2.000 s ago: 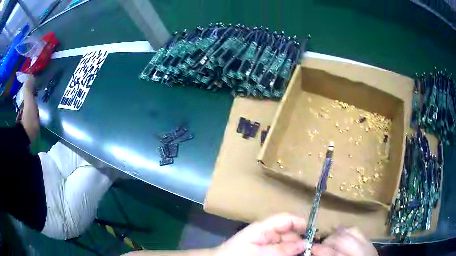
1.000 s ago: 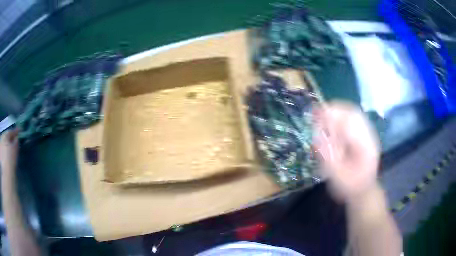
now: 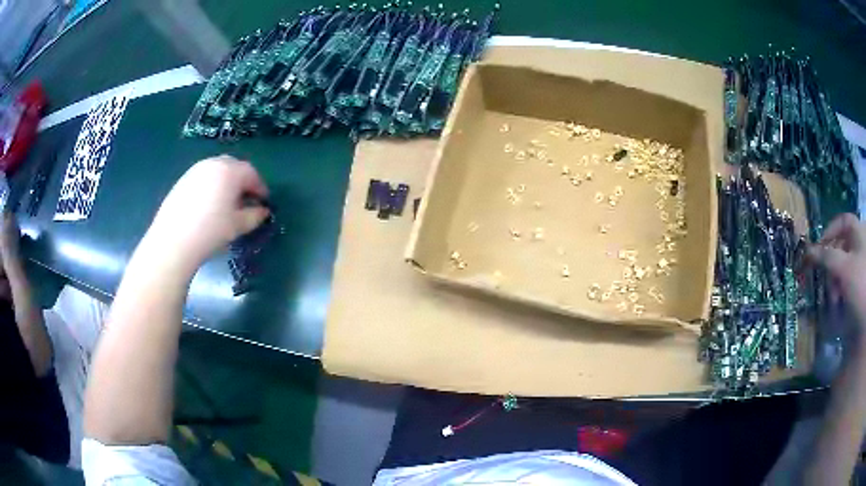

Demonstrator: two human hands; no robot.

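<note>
My left hand [image 3: 220, 204] is over the loose black display covers [image 3: 249, 261] on the green bench at left. Its fingertips are pinched at the top of the group, apparently on one dark cover. My right hand [image 3: 840, 252] is at the right edge of the board pile [image 3: 755, 285], fingertips close to a board; I cannot tell whether it grips one. The cardboard box [image 3: 570, 308] lies between my hands, with small yellow pieces [image 3: 655, 161] scattered inside. A few more black covers [image 3: 387, 199] lie on the cardboard sheet [image 3: 380, 313] left of the box.
A long fanned board stack [image 3: 332, 76] lies behind at left, another board row [image 3: 793, 114] at back right. A test lead [image 3: 475, 418] hangs at the front edge. A white sheet with black marks [image 3: 92, 157] and a seated person [image 3: 33, 351] are at far left.
The view swung right and then back left. Both hands held one board in front of the box earlier; now they are apart, left at the loose covers, right at the board pile.
</note>
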